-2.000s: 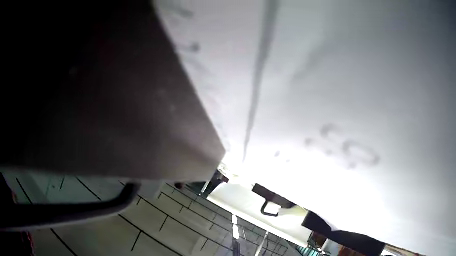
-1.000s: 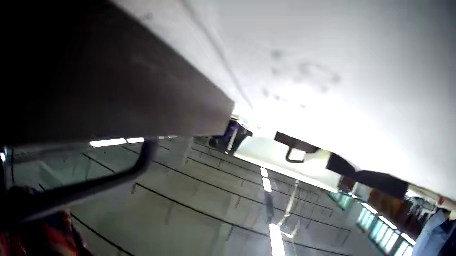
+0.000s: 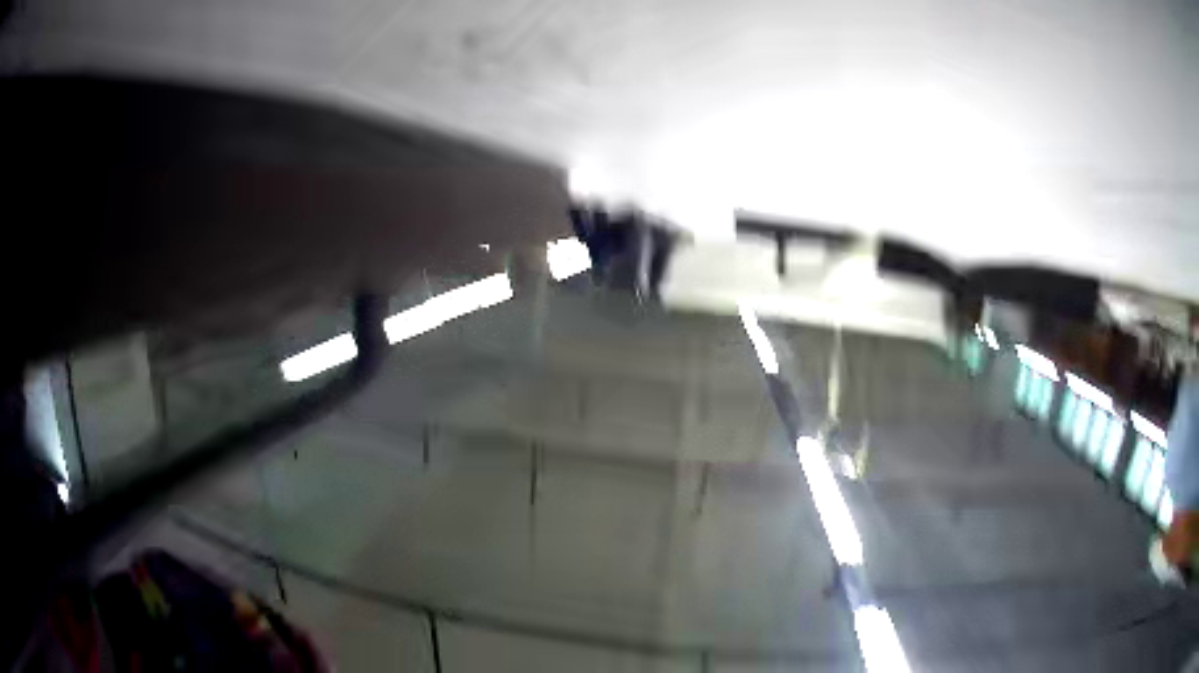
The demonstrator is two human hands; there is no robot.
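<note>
A dark bar (image 3: 303, 210), seen very close and blurred, fills the upper left. Its bent dark handle (image 3: 237, 427) hangs below it in the picture. A white surface of paper or fabric (image 3: 855, 92) spans the top, partly overexposed, with faint marks. A smaller dark bar with a handle (image 3: 789, 232) shows at the white surface's edge. Dark shapes (image 3: 1032, 289) lie to its right, too blurred to name. Neither of my hands is in view.
The view looks tilted or upside down. Ceiling light strips (image 3: 828, 500) cross the lower half. Patterned red and dark cloth (image 3: 171, 618) shows at lower left. A person's light blue sleeve (image 3: 1183, 454) and part of a hand (image 3: 1168, 559) show at the right edge.
The view has swung, so the bar and white surface sit higher and more ceiling shows. The person's sleeve at the right edge has come into view since the oldest frame.
</note>
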